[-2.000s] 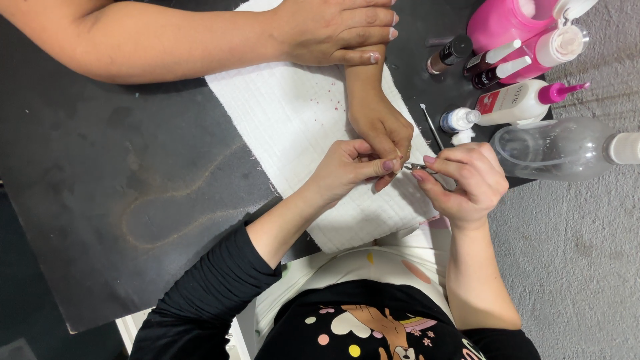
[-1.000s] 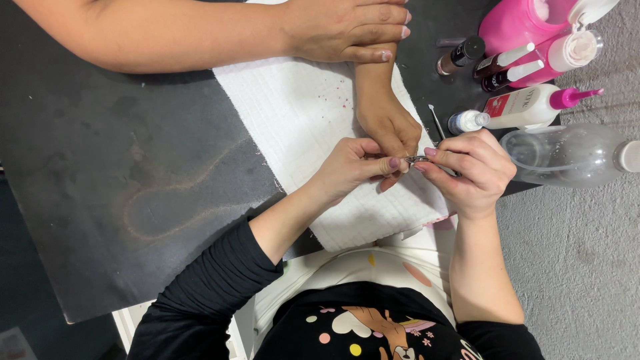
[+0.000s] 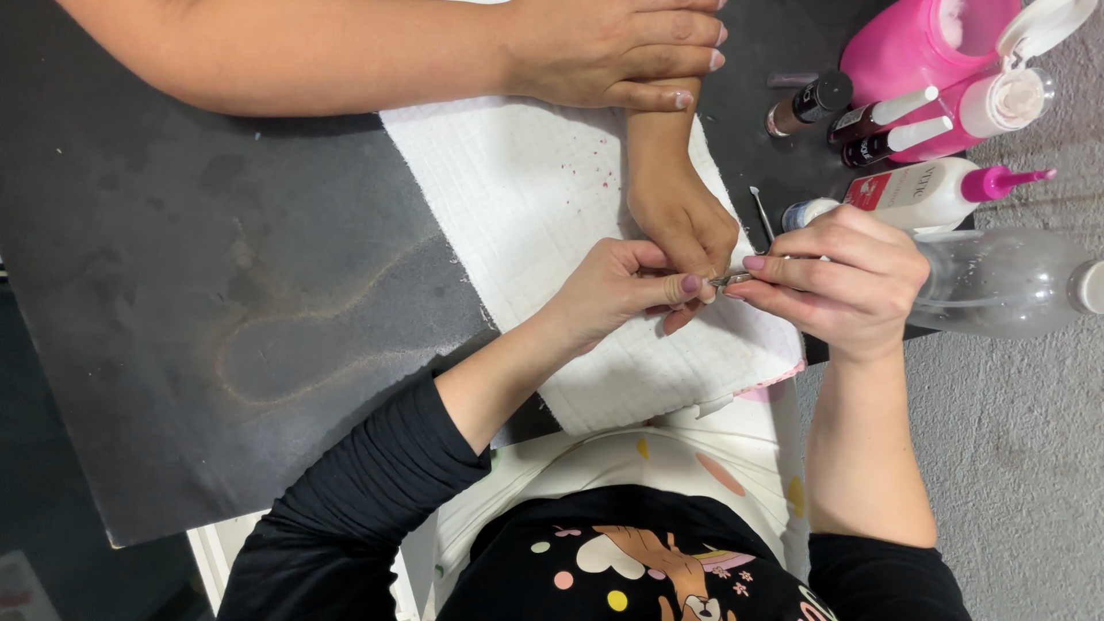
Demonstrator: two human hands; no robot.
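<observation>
My left hand [image 3: 623, 291] pinches a finger of another person's hand [image 3: 681, 211], which rests palm down on a white cloth [image 3: 535, 216]. My right hand [image 3: 841, 280] grips small metal cuticle nippers [image 3: 731, 279], mostly hidden in my fingers. Their tip touches or nearly touches that finger's nail. The person's other hand [image 3: 621, 52] lies across the wrist of the hand being held. Small reddish specks dot the cloth above my left hand. A thin metal cuticle pusher [image 3: 761, 216] lies beside the cloth, close to my right hand.
On the right of the black table [image 3: 172, 259] are a pink container [image 3: 923, 43], several nail polish bottles [image 3: 798, 103], a white bottle with a pink nozzle [image 3: 914, 191], a small white-capped bottle [image 3: 806, 213] and a clear plastic bottle [image 3: 1000, 280]. A rough grey wall [image 3: 992, 448] borders the table.
</observation>
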